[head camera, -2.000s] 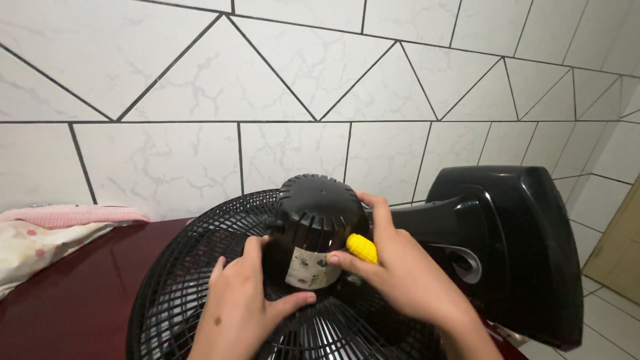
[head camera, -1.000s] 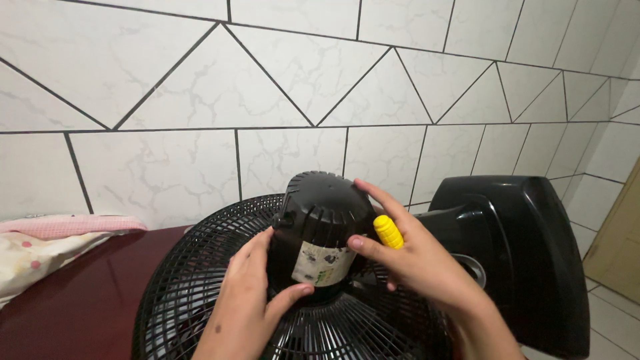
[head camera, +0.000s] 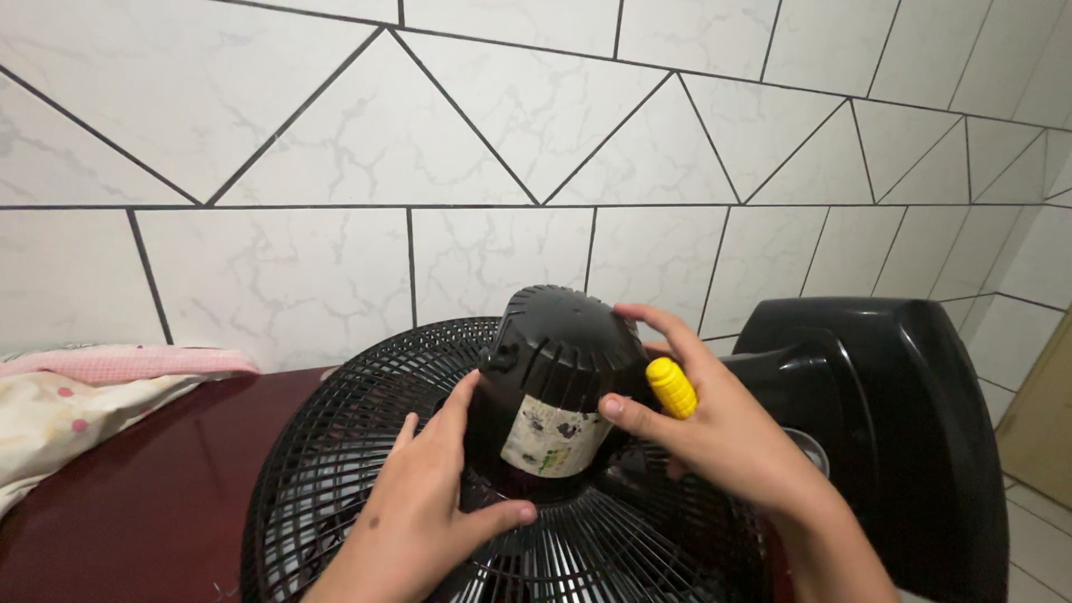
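Observation:
A black plastic fan motor housing (head camera: 569, 343) with a worn label stands on the round black fan grille (head camera: 335, 469), its vented end up and tilted. My left hand (head camera: 427, 494) rests against the housing's left side, fingertips on its edge and thumb low near the label. My right hand (head camera: 712, 410) grips the housing's right side, with the thumb by the label's upper corner and the index finger near the top. A yellow ribbed handle (head camera: 672, 389), seemingly a screwdriver's, sticks out between that thumb and index finger; the rest of it is hidden.
The black fan base (head camera: 879, 419) lies at the right, joined toward the housing by its neck. Underneath is a dark red tabletop (head camera: 151, 469). A pink and cream cloth (head camera: 92, 402) lies at the left. Behind stands a white tiled wall (head camera: 494, 268).
The housing's tilt has changed, and a small knob on its left side now shows clearly. Both hands stay around it, and the yellow handle stays in the right hand.

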